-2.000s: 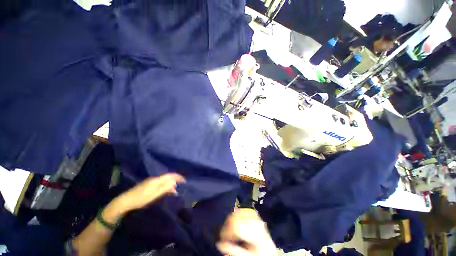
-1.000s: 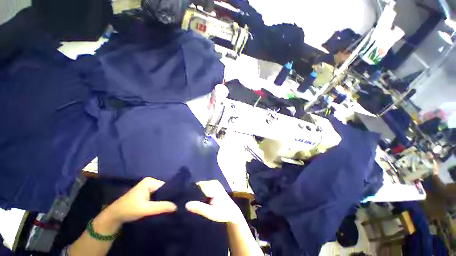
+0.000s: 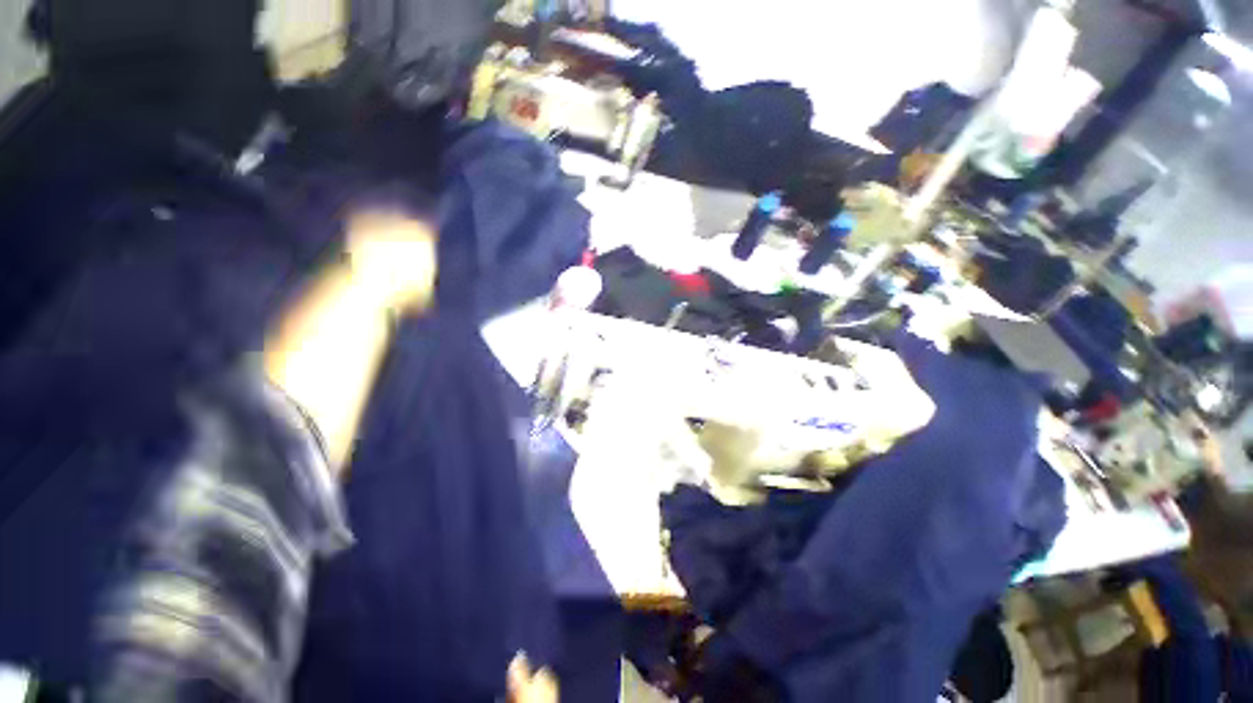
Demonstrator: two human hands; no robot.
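My left hand (image 3: 392, 261), blurred, is raised at upper left on the end of a plaid sleeve. It looks closed on navy cloth (image 3: 447, 508), which hangs in long folds below and right of it. Only blurred fingertips of my right hand (image 3: 531, 678) show at the bottom edge, against the cloth; its grip is hidden. A flat navy panel (image 3: 561, 508) lies just left of and below the needle end of the white sewing machine (image 3: 811, 398).
Crumpled navy cloth (image 3: 921, 508) hangs over the machine's right end. Behind stand blue-topped thread cones (image 3: 759, 224), a thread stand pole (image 3: 948, 165) and a cream second machine (image 3: 563, 110). A wooden stool (image 3: 1092, 625) is at lower right. Dark heaps fill the left.
My hands were together at the cloth near my lap. My left hand has moved up and left, and navy cloth now hangs beneath it. My right hand has dropped to the bottom edge.
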